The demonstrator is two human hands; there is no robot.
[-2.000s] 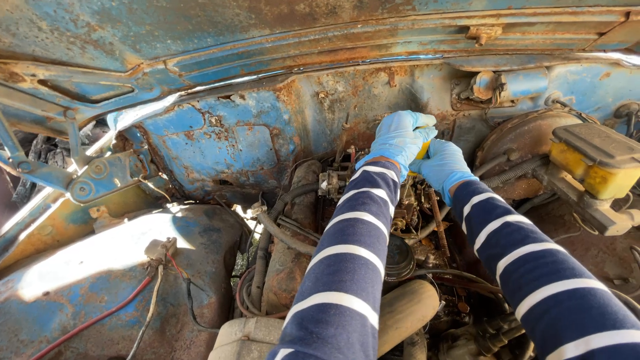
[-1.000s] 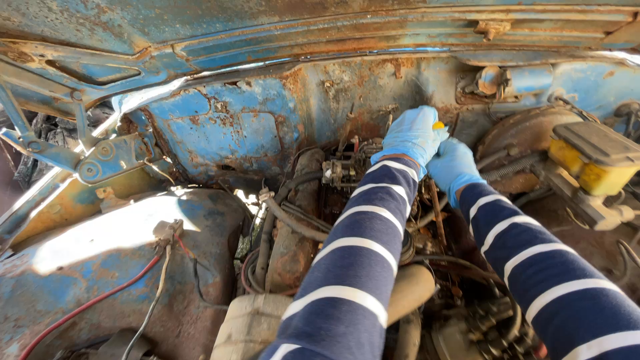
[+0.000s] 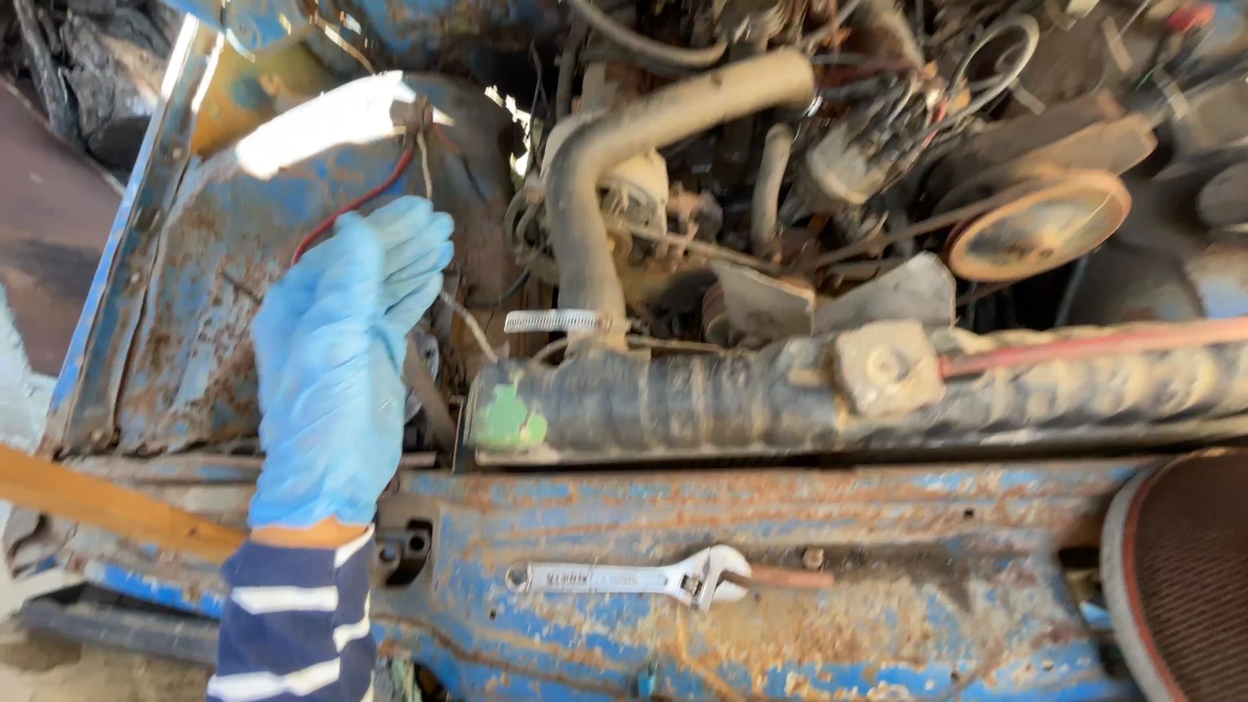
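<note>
My left hand (image 3: 351,331), in a blue glove and striped sleeve, is over the left side of the engine bay. Its fingers are bent and close together, and blur hides whether anything is in them. A red wire (image 3: 361,200) runs up from behind its fingers to a connector on the rusty inner fender (image 3: 210,292). To the hand's right are the radiator's top tank (image 3: 673,405) and a thick, dusty radiator hose (image 3: 585,214). An adjustable wrench (image 3: 624,577) lies on the rusty blue front panel (image 3: 546,643), its jaws against a brownish rod (image 3: 795,578). My right hand is out of view.
A rusty pulley (image 3: 1041,226) with a belt and fan blades (image 3: 882,297) stand behind the radiator. A hose clamp's loose end (image 3: 554,321) sticks out by the hose. A wooden bar (image 3: 107,502) crosses the left edge. A round-edged, dark mesh object (image 3: 1194,575) is at lower right.
The view has swung down to the radiator and front panel. My hands were together deep in the engine bay around something yellow; now my left hand is at the left side and my right hand is gone from view.
</note>
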